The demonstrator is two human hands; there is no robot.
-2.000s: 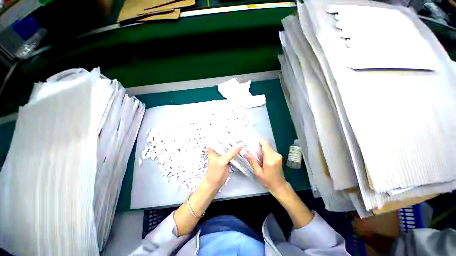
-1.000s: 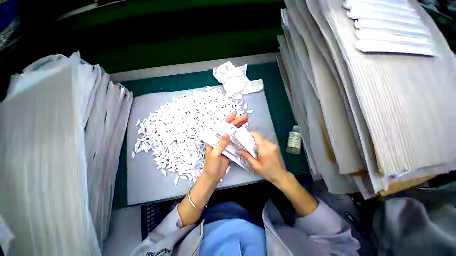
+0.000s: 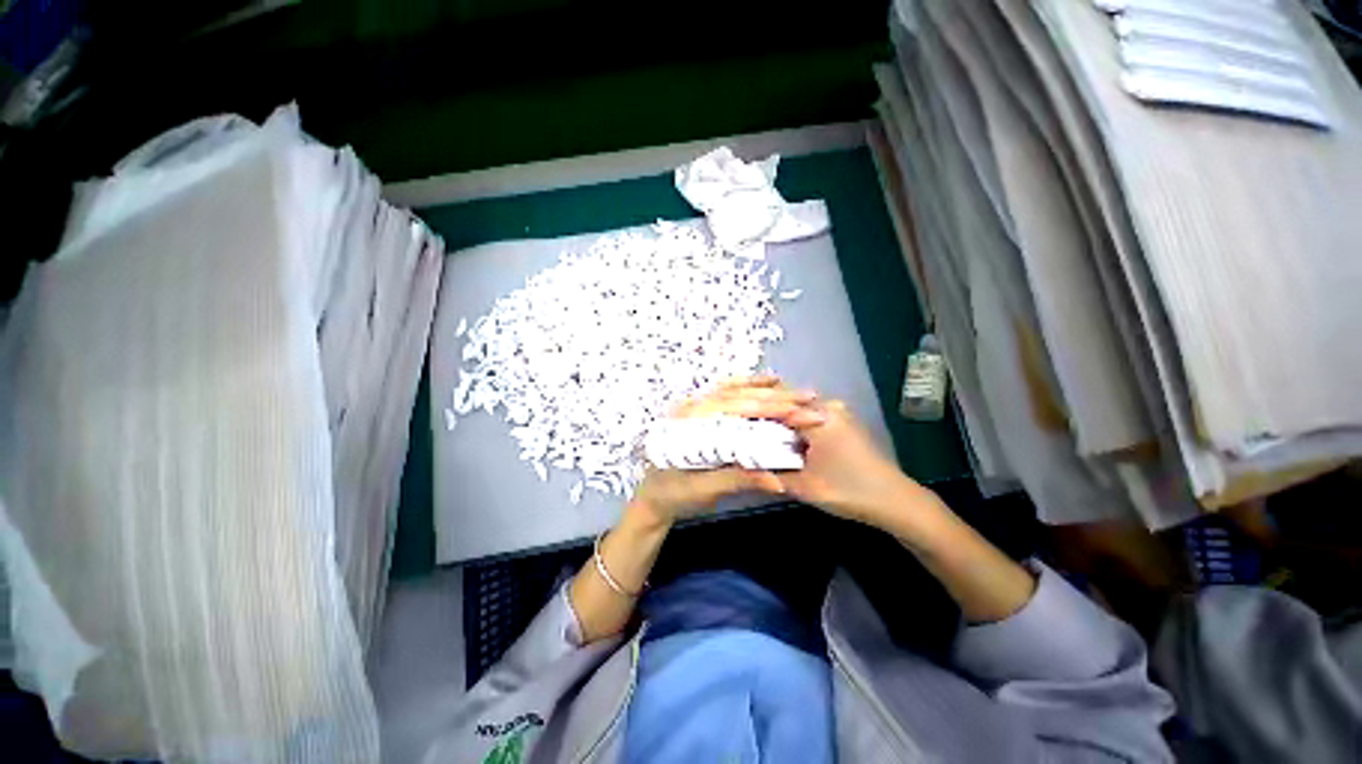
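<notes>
A compact white strip bundle (image 3: 726, 443) with a ridged edge and small dark gaps is held between my two hands, low over the front of the board. My left hand (image 3: 699, 481) grips it from the left and below. My right hand (image 3: 846, 460) closes on its right end, and fingers lie across its top. I cannot tell which hand each top finger belongs to. Small white tabs (image 3: 613, 343) lie heaped on the light-grey board (image 3: 486, 515), just behind the hands.
A small glue bottle (image 3: 923, 378) stands right of the board on the green mat (image 3: 881, 299). A crumpled white wad (image 3: 729, 191) lies at the board's upper right. Tall sheet stacks stand left (image 3: 179, 403) and right (image 3: 1180, 284), with a strip piece (image 3: 1217, 57) on the right one.
The bundle, held at a slant between the hands before, is now level with its ridged edge facing me. Both hands have closed around it. The whole view has shifted.
</notes>
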